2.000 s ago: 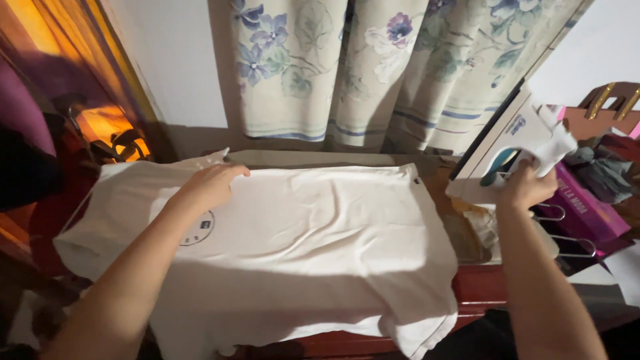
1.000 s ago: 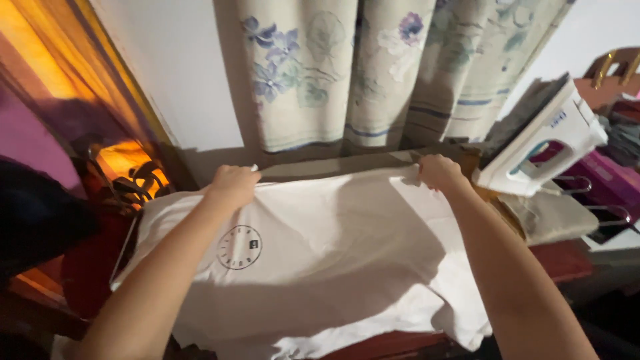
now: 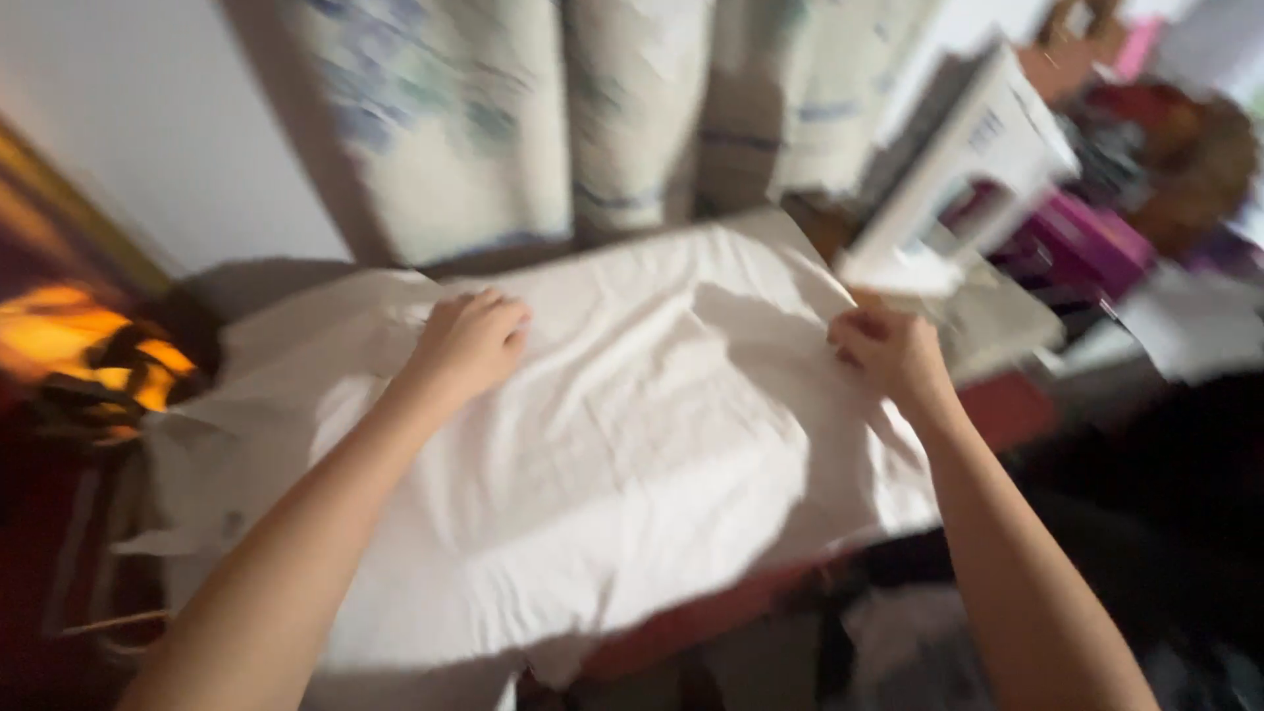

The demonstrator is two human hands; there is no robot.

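A white garment (image 3: 632, 425) with soft wrinkles lies spread over a board or table below the curtain. On its upper left part rests my left hand (image 3: 479, 336), fingers curled on the cloth; blur hides whether they pinch it. My right hand (image 3: 884, 346) has its fingers closed on the garment's right edge. Just beyond that hand stands a white clothes iron (image 3: 963, 178), upright on its heel and tilted, touched by neither hand. The round printed mark cannot be made out; part of the cloth is hidden under my left forearm.
A floral curtain (image 3: 454, 128) hangs behind the garment. Right of the iron lie a purple box (image 3: 1081, 242) and a heap of assorted things. Folded pale cloth (image 3: 1002, 311) is under the iron. An orange glowing decoration (image 3: 109, 346) with dark shapes stands at the left.
Two seconds ago my right hand was on the iron; it let go and took the garment's edge. The garment has shifted, and its round mark, plain before, no longer shows clearly.
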